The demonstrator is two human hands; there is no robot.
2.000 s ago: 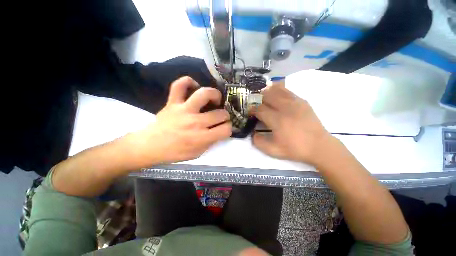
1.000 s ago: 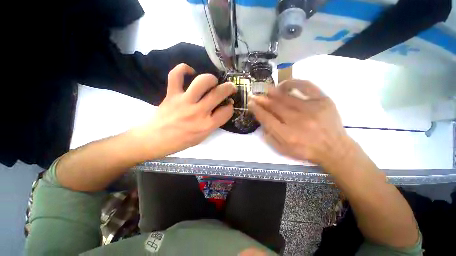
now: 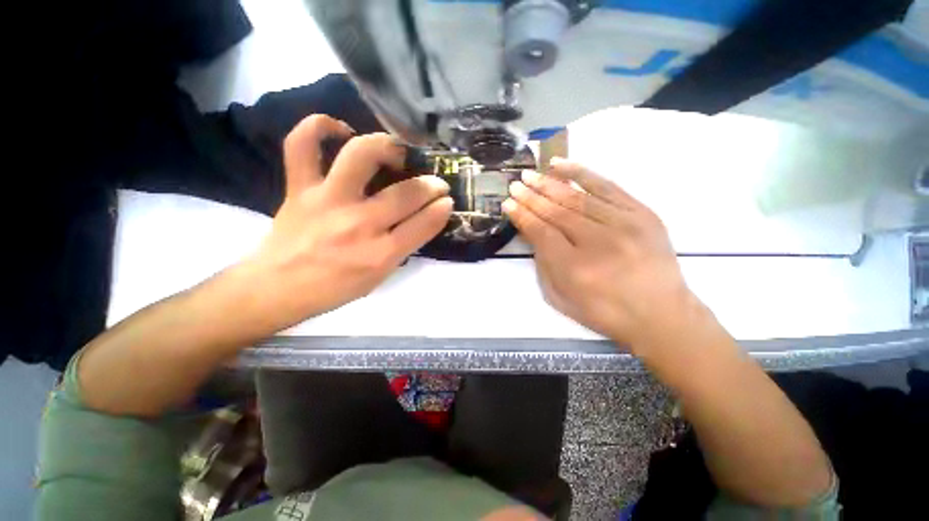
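The black garment (image 3: 61, 153) is a large dark heap at the left. Its narrower tube end (image 3: 469, 242) lies on the machine bed between my hands, with small checked glimpses inside. My left hand (image 3: 357, 219) rests on the cloth left of the presser foot area, with its fingers bent and the fingertips pressing the cloth edge. My right hand (image 3: 601, 239) has its fingertips at the right edge of the tube, beside the foot. The white sewing machine head (image 3: 458, 61) hangs over the work; the needle and foot are blurred and partly hidden by it.
A dark cloth strip (image 3: 774, 51) crosses the machine arm. A tan block (image 3: 553, 148) stands right of the foot. A ruler strip (image 3: 489, 356) runs along the table front. Checked cloth (image 3: 222, 458) lies at lower left, and black cloth (image 3: 866, 438) at lower right.
The view has shifted. My right hand's fingers, raised and blurred a second ago, now lie flatter on the tube's right edge. My left hand stays on the cloth.
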